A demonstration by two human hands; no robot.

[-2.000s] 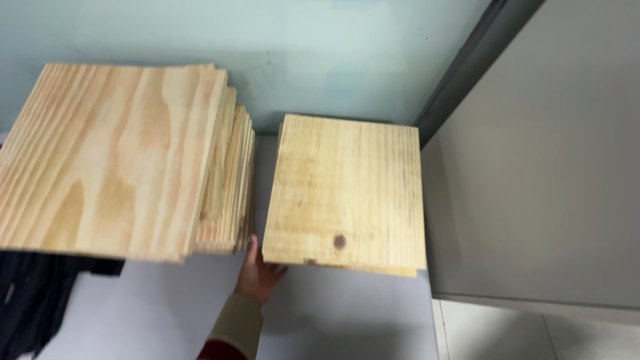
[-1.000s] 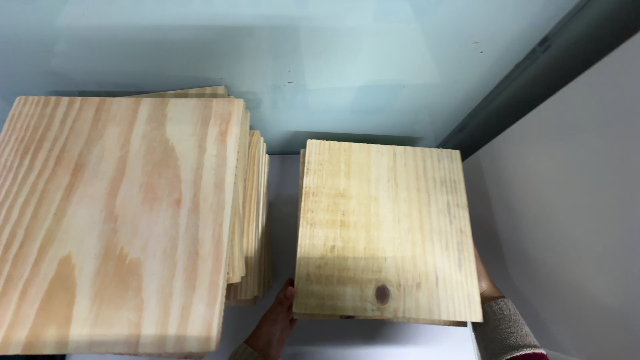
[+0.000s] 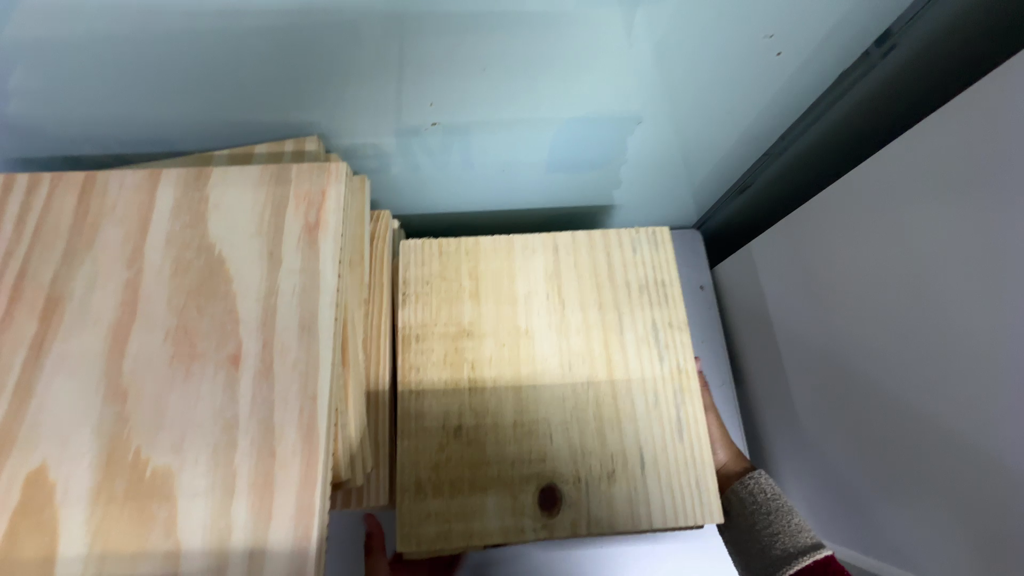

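A stack of square wooden boards (image 3: 544, 360), its top board marked by a dark knot, sits right beside a taller stack of larger wooden boards (image 3: 168, 352). My right hand (image 3: 724, 444) lies along the right side of the knotted stack, its fingers partly hidden by the boards. At the front left corner of the same stack, my left hand (image 3: 392, 552) is near the lower edge. Most of it is out of view or under the boards, so its grip cannot be made out.
Behind both stacks rises a pale bluish panel (image 3: 496, 104). A grey panel (image 3: 896, 304) stands to the right, with a dark strip (image 3: 848, 120) along the corner. The grey tabletop (image 3: 696, 276) shows in a narrow band right of the knotted stack.
The knotted stack has moved left, closing the gap to the larger boards. My right hand, not visible two seconds ago, is at the stack's right side. The view has come nearer.
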